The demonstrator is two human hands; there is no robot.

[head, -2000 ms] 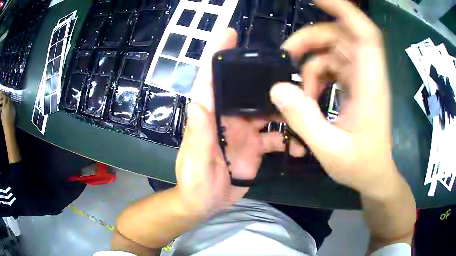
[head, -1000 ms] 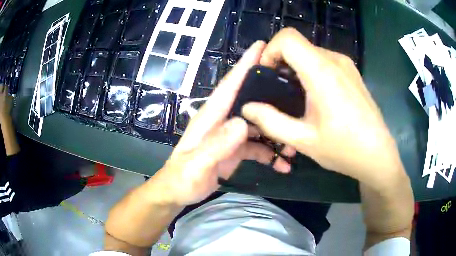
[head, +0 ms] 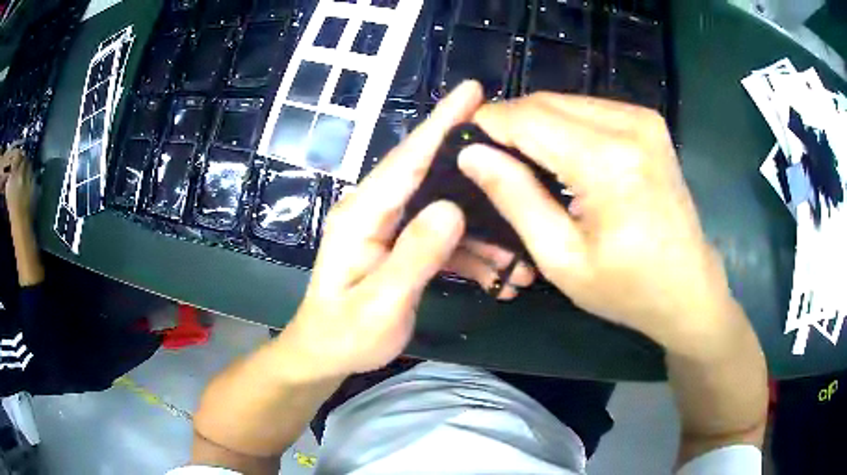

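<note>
A black plastic housing [head: 440, 180] is held in both hands in front of the body, tilted, its upper part dark and filled. An open window shows lower down, with fingertips seen through it. My left hand [head: 371, 260] holds it from the left and below, thumb on its face. My right hand [head: 604, 213] grips its right side, the thumb pressed on the dark area near the top edge. The hands cover much of the housing. A white die-cut sheet with dark squares [head: 336, 102] lies on the black blister tray [head: 215, 139].
Another die-cut sheet [head: 91, 139] lies on the green bench [head: 232, 284] at left. Used white liners with dark scraps [head: 810, 195] are piled at right. Another person's hand and arm [head: 20, 213] show at the far left. A red object [head: 188, 327] is below the bench.
Since two seconds ago, my right thumb and fingers have closed onto the housing, and the housing has turned and tilted. Since one second ago, my right thumb is nearer its top edge.
</note>
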